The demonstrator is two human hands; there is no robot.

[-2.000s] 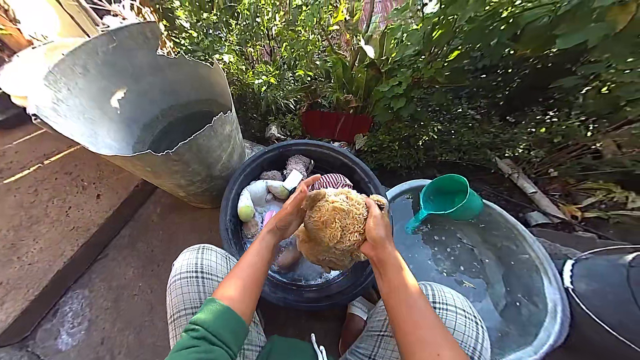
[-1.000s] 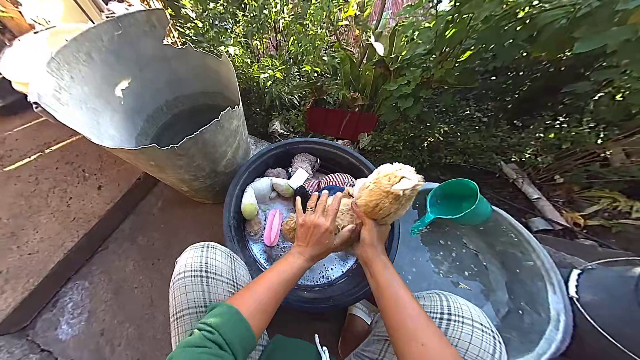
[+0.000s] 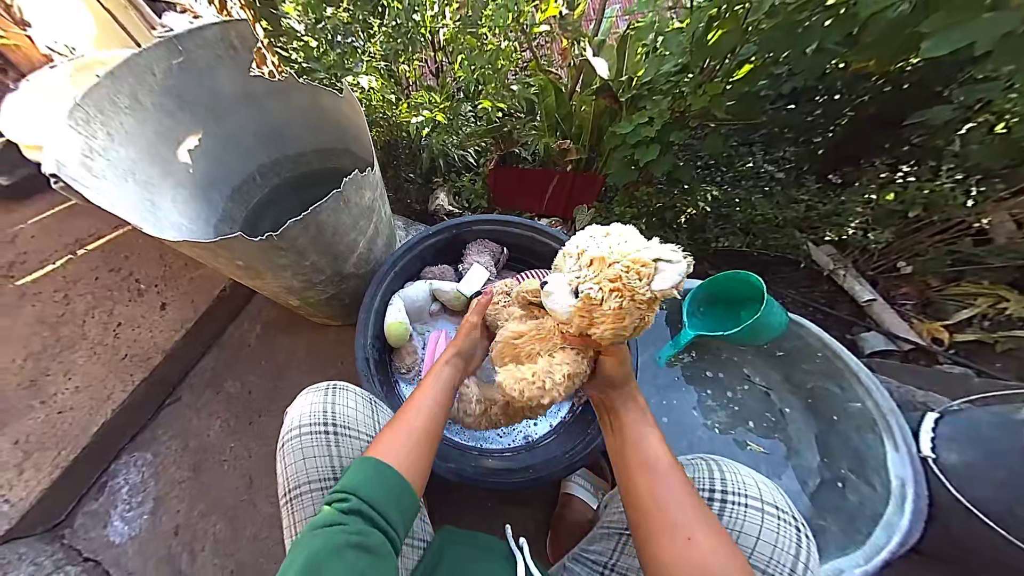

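A wet tan teddy bear (image 3: 540, 356) lies tilted over a round black tub (image 3: 480, 472), its head toward the upper right. My right hand (image 3: 604, 370) grips it under the head and neck. At the bear's left side, my left hand (image 3: 474, 332) holds its body, with the fingertips partly hidden in the fur. Sudsy water fills the tub's bottom. Around the bear in the tub are a white and green plush toy (image 3: 416, 304) with a white tag, a pink item (image 3: 434, 350) and brownish plush toys (image 3: 482, 256). Striped cloth shows behind the bear.
A larger basin (image 3: 900, 480) of water stands at right, with a green plastic dipper (image 3: 740, 308) at its near-left rim. A torn-edged metal drum (image 3: 344, 240) holding dark water is at left. A black bucket (image 3: 976, 464) sits far right; a red planter (image 3: 544, 190) and plants lie behind.
The bear has turned; its face now shows. My left hand has moved from lying spread on its body to holding its side, and my right hand still supports it near the head.
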